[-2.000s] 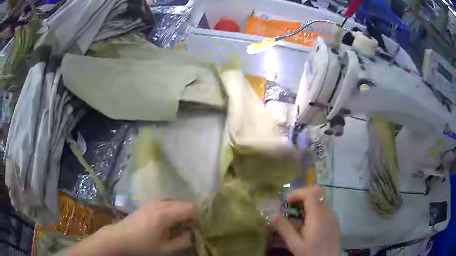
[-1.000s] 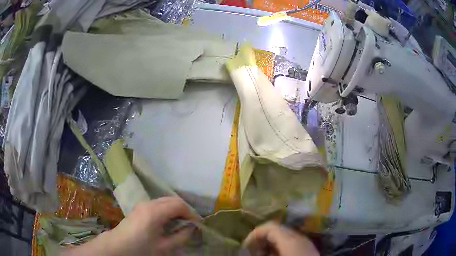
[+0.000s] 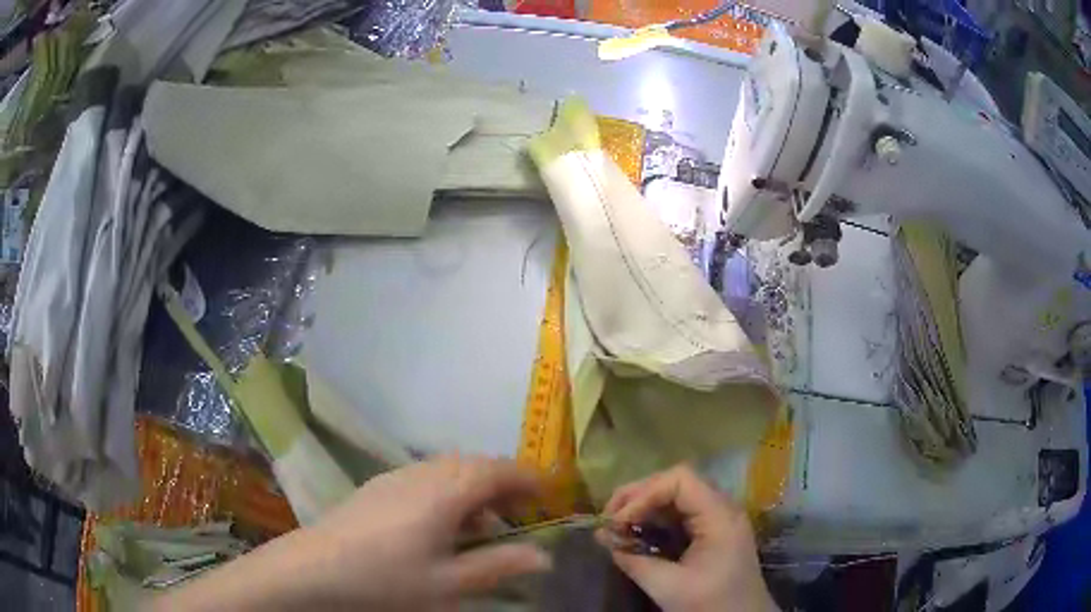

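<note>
My right hand pinches the edge of an olive cloth piece at the table's front edge. A small dark item shows at its fingers, too unclear to name. My left hand is blurred over the same cloth; its grip cannot be told. A pale sleeve piece with an olive opening lies left of the needle area, its wide end towards me. Another olive and pale piece extends from beneath my left hand. A flat grey-green panel lies farther back.
The white sewing machine head stands right, with a folded band bundle under its arm. A grey-white bundle is heaped far left by crinkled plastic. Yellow-orange tape crosses the bed. A lit gooseneck lamp is behind.
Both hands have moved from the sleeve's open end to cloth at the front edge. The sleeve piece now lies flat and still. My left hand has shifted right over the last second.
</note>
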